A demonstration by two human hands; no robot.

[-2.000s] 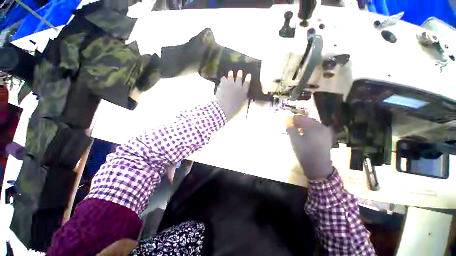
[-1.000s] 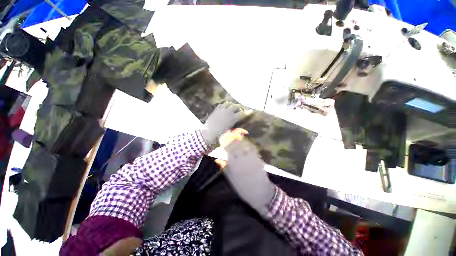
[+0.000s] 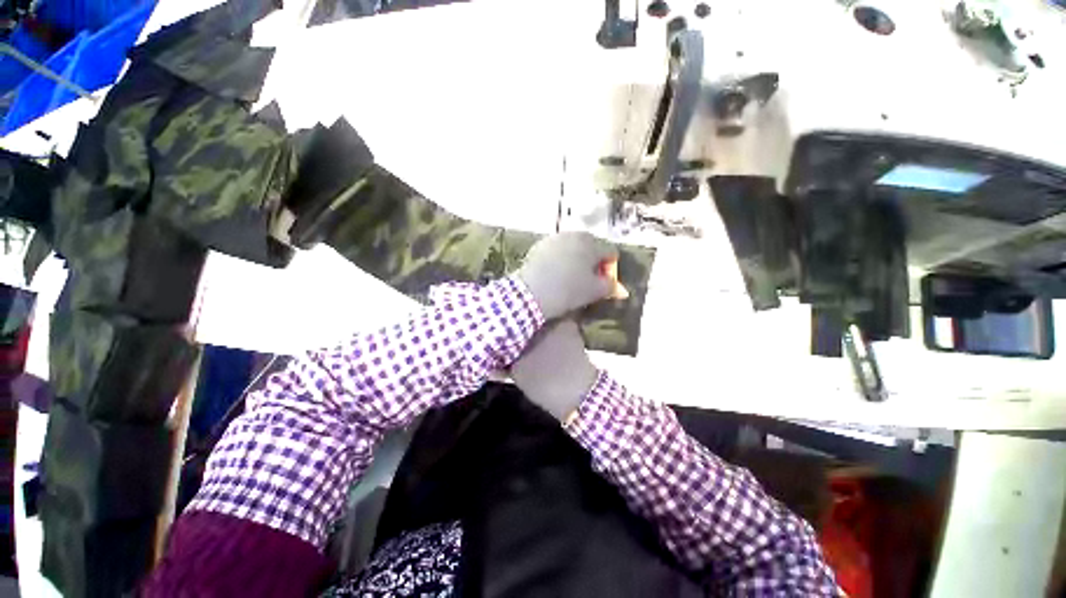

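Note:
A strip of camouflage pieces [image 3: 409,240] runs from the left pile to both hands; its end piece [image 3: 620,321] lies in front of the needle area. My left hand [image 3: 567,275], in a grey glove with bare fingertips, is curled on the strip's near end and holds it. My right hand [image 3: 554,360], also gloved, is crossed under my left hand at the table's front edge; its fingers are hidden. The presser foot and needle area [image 3: 649,220] is just behind the end piece, with no fabric visibly under it.
The sewing machine [image 3: 923,88] fills the right back. Dark and camouflage pieces [image 3: 848,257] lie below its display, with a narrow metal tool [image 3: 864,364] and a dark pale-rimmed rectangle [image 3: 988,318] nearby. Overlapping bundles [image 3: 135,362] line the left table. Blue crates [image 3: 70,64] stand behind.
My right hand has left the needle area and come to my left hand. The strip has come away from the needle toward me. In the last second my left hand has moved over my right.

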